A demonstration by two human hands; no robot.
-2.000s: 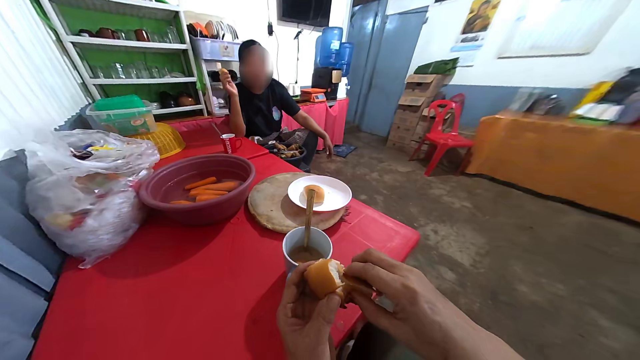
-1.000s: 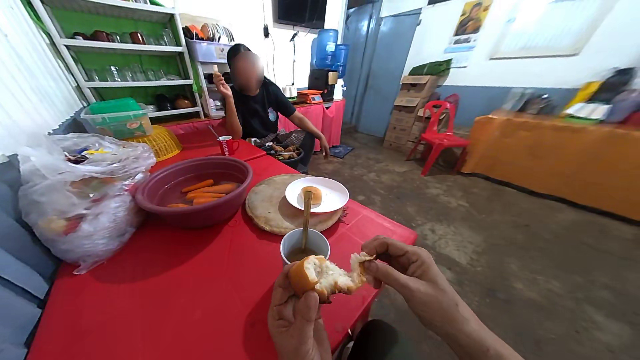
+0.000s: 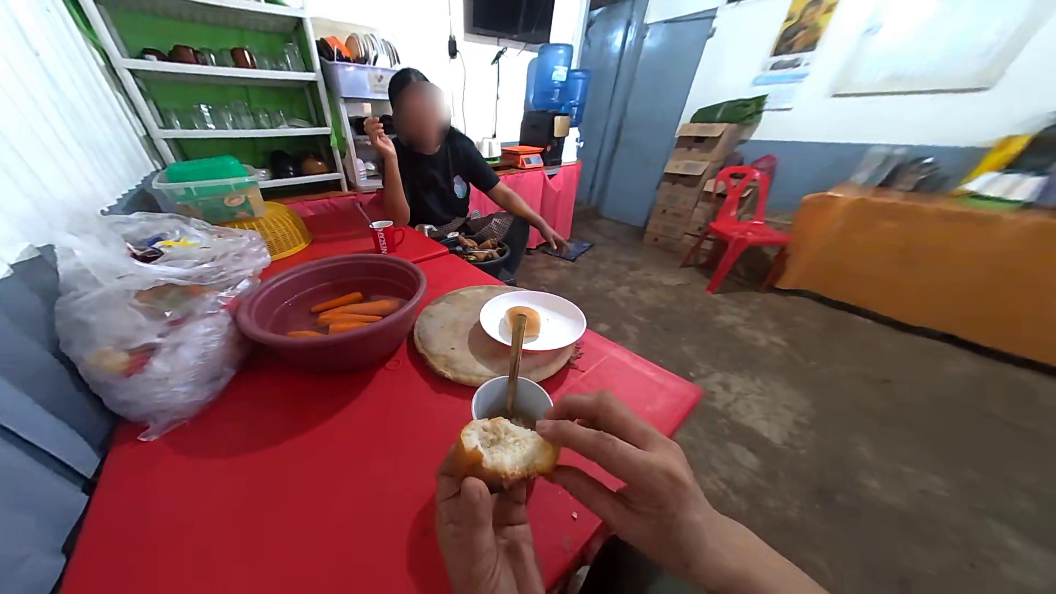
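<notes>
My left hand (image 3: 487, 520) holds a torn bread roll (image 3: 505, 452), its white crumb facing up. The fingertips of my right hand (image 3: 635, 478) are at the roll's right edge; whether they grip it or only touch it, I cannot tell. Just behind the roll stands a light cup (image 3: 512, 399) with a brownish drink and a spoon handle (image 3: 516, 363) sticking up. Farther back, a white plate (image 3: 565, 322) with another bread roll (image 3: 525, 320) rests on a round wooden board (image 3: 450, 346).
A maroon basin (image 3: 330, 351) of carrots (image 3: 359, 309) in water and a filled plastic bag (image 3: 157, 330) occupy the red table's left side. A person (image 3: 445, 177) sits beyond, near a red mug (image 3: 385, 238). A red plastic chair (image 3: 738, 223) stands on the floor at right.
One second ago my hands were pulling a piece from the roll; that strip no longer shows between them. My right hand has come back close to the roll.
</notes>
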